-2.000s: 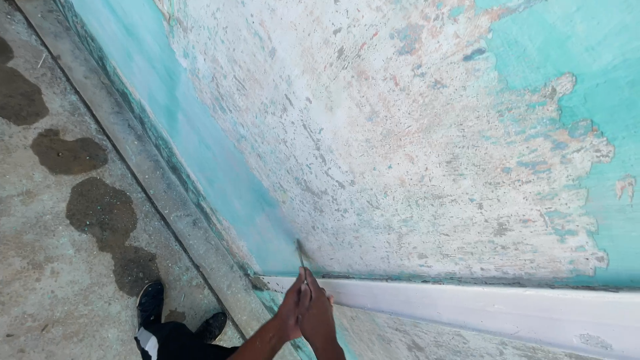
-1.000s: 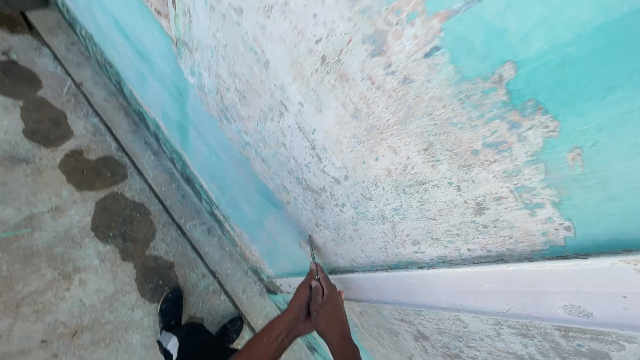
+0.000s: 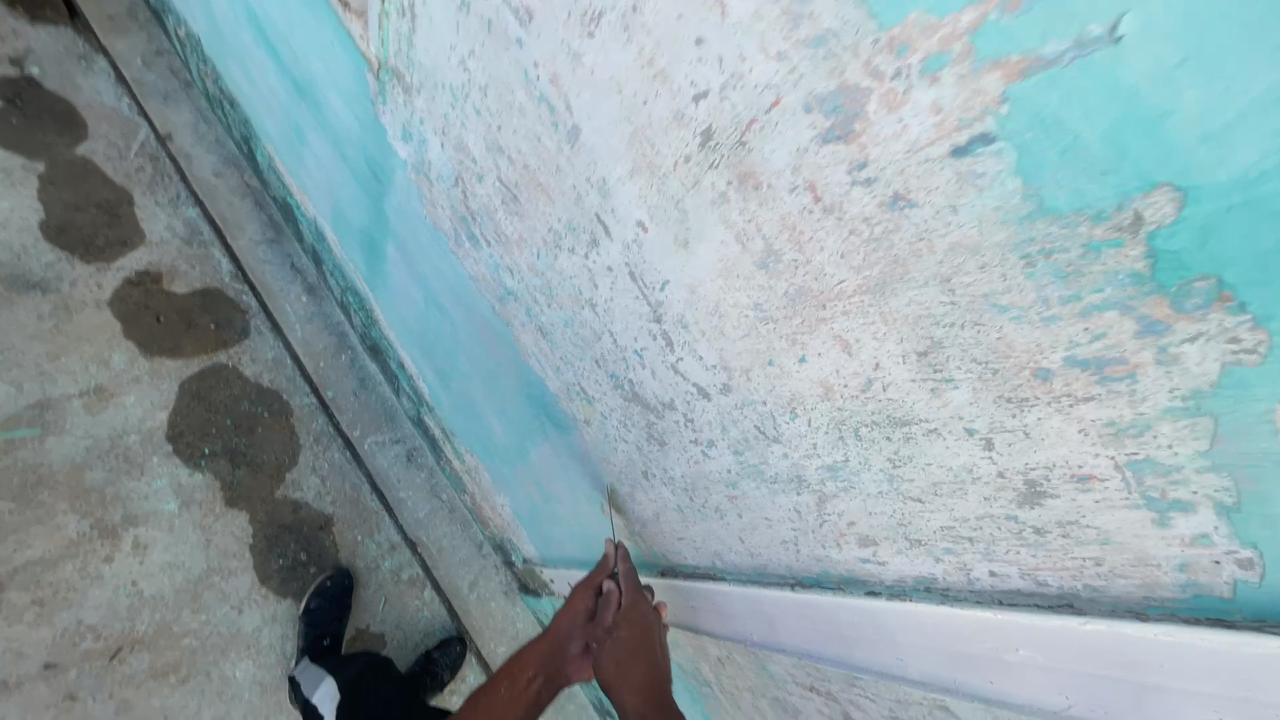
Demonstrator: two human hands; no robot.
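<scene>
Both my hands are together at the bottom centre, around the handle of a thin metal scraper (image 3: pixel 611 512) seen nearly edge-on. My left hand (image 3: pixel 578 622) is on the left side of the grip and my right hand (image 3: pixel 633 635) on the right, partly covering it. The scraper's tip touches the painted wall (image 3: pixel 470 370) near the corner, where turquoise paint borders the rough, pale scraped area (image 3: pixel 800 380). Both hands hide most of the handle.
A white ledge (image 3: pixel 900 625) runs right from my hands. To the left lies a concrete floor (image 3: pixel 80 560) with dark wet patches (image 3: pixel 232 425) and a long dark groove (image 3: pixel 300 365). My shoes (image 3: pixel 326 612) stand at lower left. More turquoise paint (image 3: pixel 1180 120) covers the wall at upper right.
The scraper, broader to view a second ago, now shows as a thin line. Both hands stay together on it near the corner. The view has shifted slightly.
</scene>
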